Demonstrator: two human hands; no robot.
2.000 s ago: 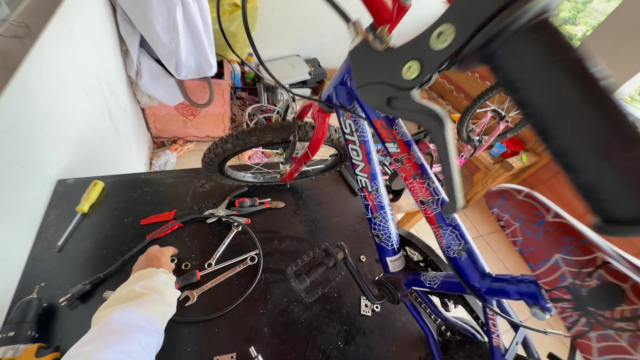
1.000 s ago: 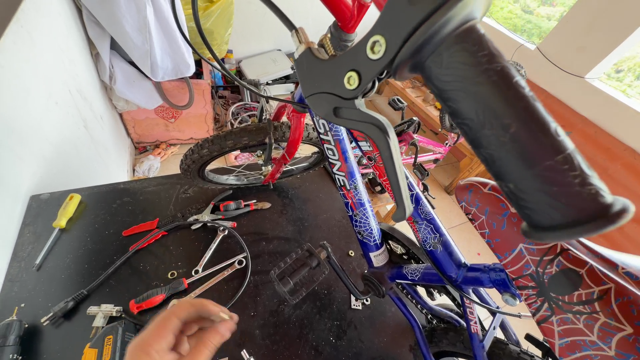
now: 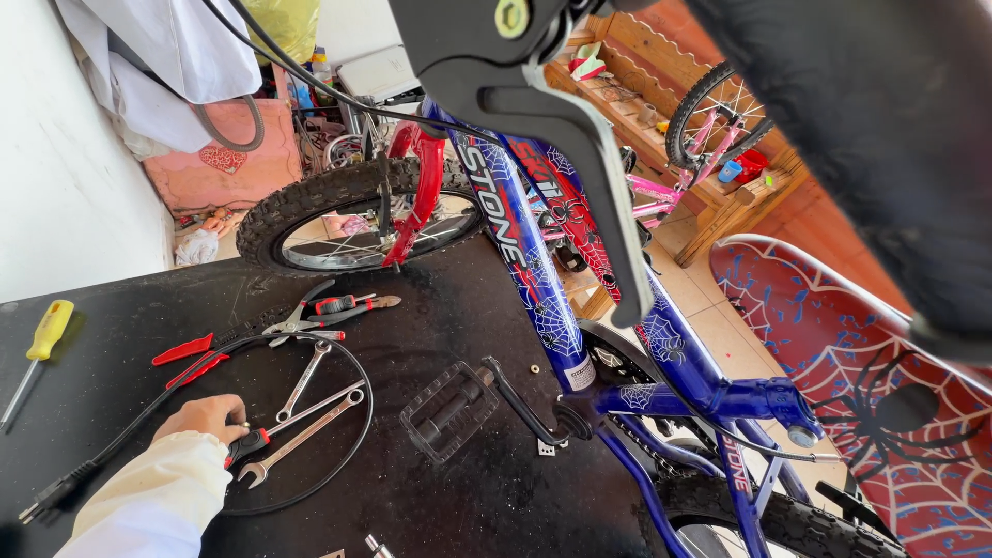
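My left hand [image 3: 213, 418], in a white sleeve, is low over the black tabletop, its fingers curled beside the handle of a red-and-black screwdriver [image 3: 249, 443]. A small brass-coloured part [image 3: 246, 425] shows at the fingertips; whether it is gripped is unclear. To the right lie two combination wrenches [image 3: 310, 438], [image 3: 304, 380], inside a looped black cable [image 3: 370, 403]. Slip-joint pliers [image 3: 294, 324] and diagonal cutters [image 3: 356, 310] lie beyond. A blue bicycle frame [image 3: 519, 256] with a black pedal [image 3: 449, 411] and brake lever [image 3: 597, 147] stands right of the tools. My right hand is out of view.
A yellow-handled screwdriver [image 3: 48, 333] lies at the left. The bicycle's handlebar grip [image 3: 845, 155] fills the upper right, close to the camera. A small ring or nut [image 3: 535, 369] and a perforated metal plate [image 3: 547, 448] lie near the pedal. A spider-patterned board [image 3: 876, 387] is at the right.
My left hand was at the lower middle of the view a second ago, fingertips together; it is now back by the screwdriver handle. The view has shifted.
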